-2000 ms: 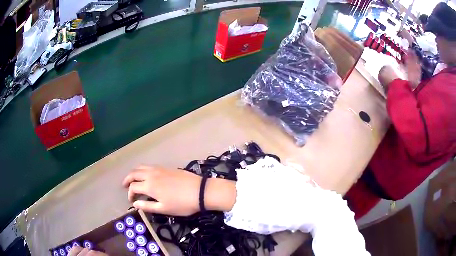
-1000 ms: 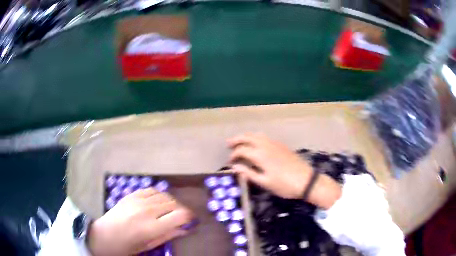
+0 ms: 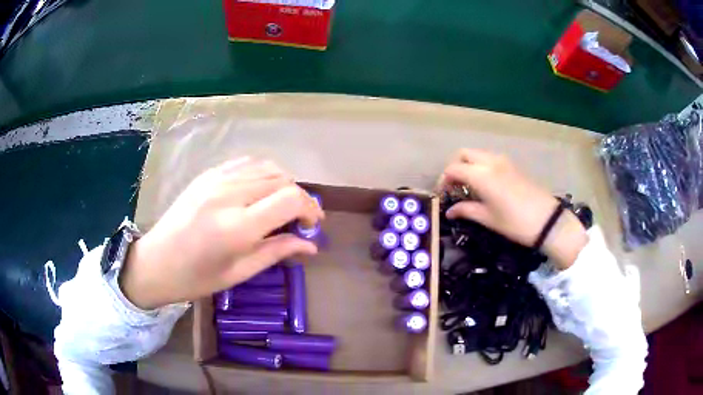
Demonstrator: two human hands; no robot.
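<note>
A shallow brown battery tray (image 3: 362, 377) holds purple batteries. Several stand upright along its right side, and several lie flat (image 3: 252, 322) at its lower left. My left hand (image 3: 231, 227) is over the tray's upper left, with its thumb and fingers closed around an upright purple battery (image 3: 310, 228). My right hand (image 3: 501, 197) is at the upper left edge of a heap of black USB cables (image 3: 493, 297), just right of the tray. Its fingertips are curled at the cables; dark cord shows between them.
A red retail box (image 3: 279, 25), cut off by the top edge, and another open red box (image 3: 592, 54) stand on the green conveyor belt (image 3: 432, 54). A clear bag of black cables (image 3: 655, 177) lies at the right end of the tan bench (image 3: 370, 131). A dark green tabletop (image 3: 69, 197) is at left.
The view has swung toward the tray, which shows almost whole. My left hand has moved up to the tray's upper left side. My right hand has moved onto the cables.
</note>
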